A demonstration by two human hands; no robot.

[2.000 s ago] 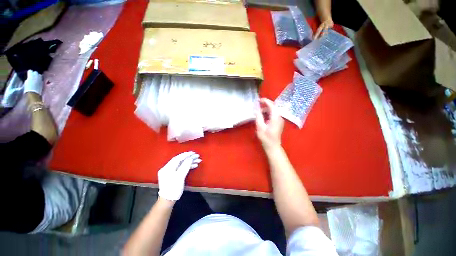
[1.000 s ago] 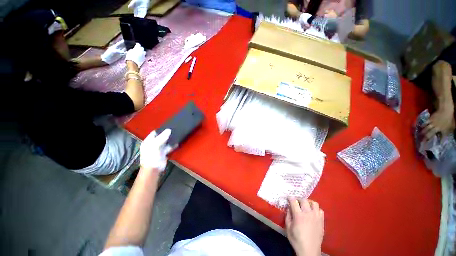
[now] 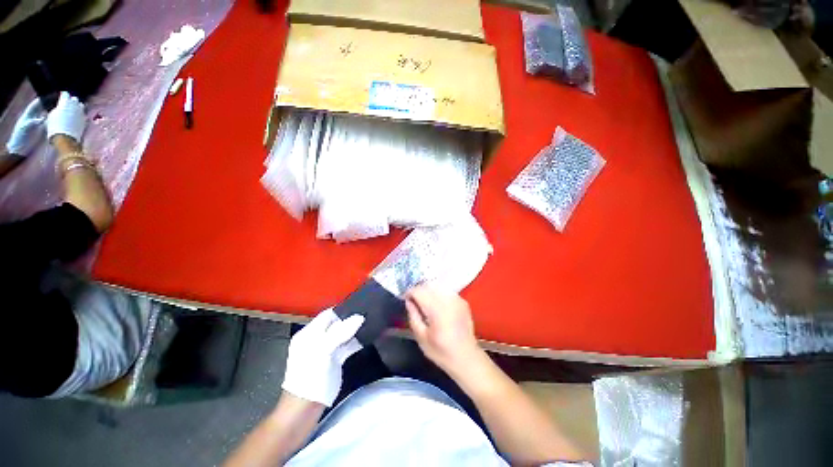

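Observation:
My left hand (image 3: 317, 358), in a white glove, holds the near end of a black unit (image 3: 370, 312) at the table's front edge. The unit's far end is inside the mouth of a whitish bubble bag (image 3: 438, 254). My bare right hand (image 3: 443, 326) grips the bag's near edge beside the unit. The brown bag supply carton (image 3: 393, 73) lies behind, its open end fanned with empty bags (image 3: 393, 173). A bagged unit (image 3: 557, 178) lies to the right on the red covering.
More bagged units (image 3: 557, 50) lie at the back right. A marker pen (image 3: 189, 102) lies at left. A large open carton (image 3: 740, 119) stands at far right. A carton (image 3: 731, 415) with bubble material is below the table edge. Another worker's gloved hands (image 3: 66, 119) are at left.
My left hand has brought the black unit from the left to the bag. My right hand has lifted the bag's edge around the unit's end. The view has swung right.

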